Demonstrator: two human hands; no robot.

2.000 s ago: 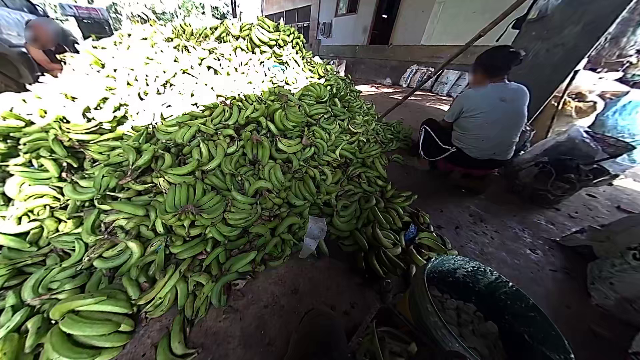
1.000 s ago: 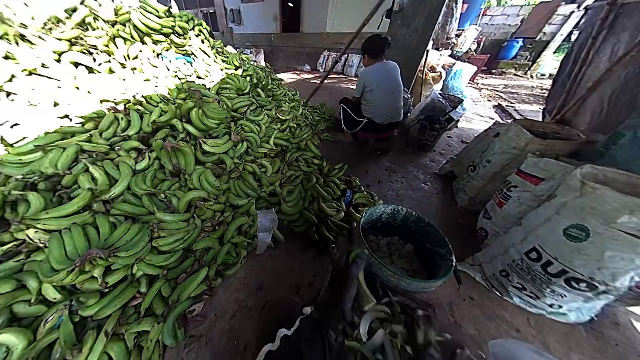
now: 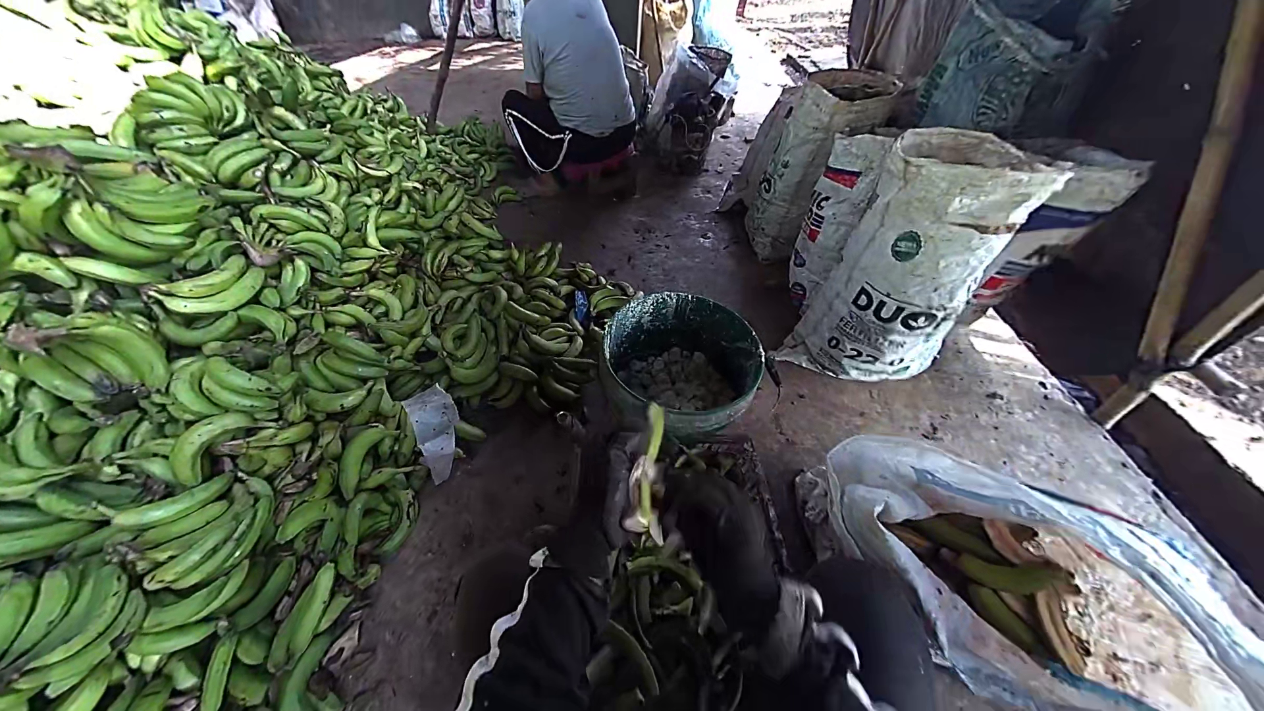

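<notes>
A blurred, pale yellow-green piece of banana or peel [image 3: 647, 479] stands upright between my knees, just in front of a green tub [image 3: 681, 420] holding pale lumps. Close to its right side is my right hand [image 3: 726, 538], dark and apparently gloved; its grip is unclear. My left hand cannot be told apart from the dark shapes left of the piece. Green peels [image 3: 662, 592] lie heaped below, between my legs. A big pile of green bananas or plantains [image 3: 326, 306] covers the left side. At right, an open plastic sack [image 3: 889, 464] holds peeled-looking pieces and green fruit.
Printed woven sacks [image 3: 889, 267] stand upright beyond the tub on the right. A person in a grey shirt [image 3: 578, 64] sits low ahead, beside the pile. Wooden poles [image 3: 1200, 188] edge the right side. A plastic scrap [image 3: 432, 430] lies against the pile.
The view has swung right and down, bringing the open plastic sack at lower right into sight. The pale upright piece now shows in front of the tub.
</notes>
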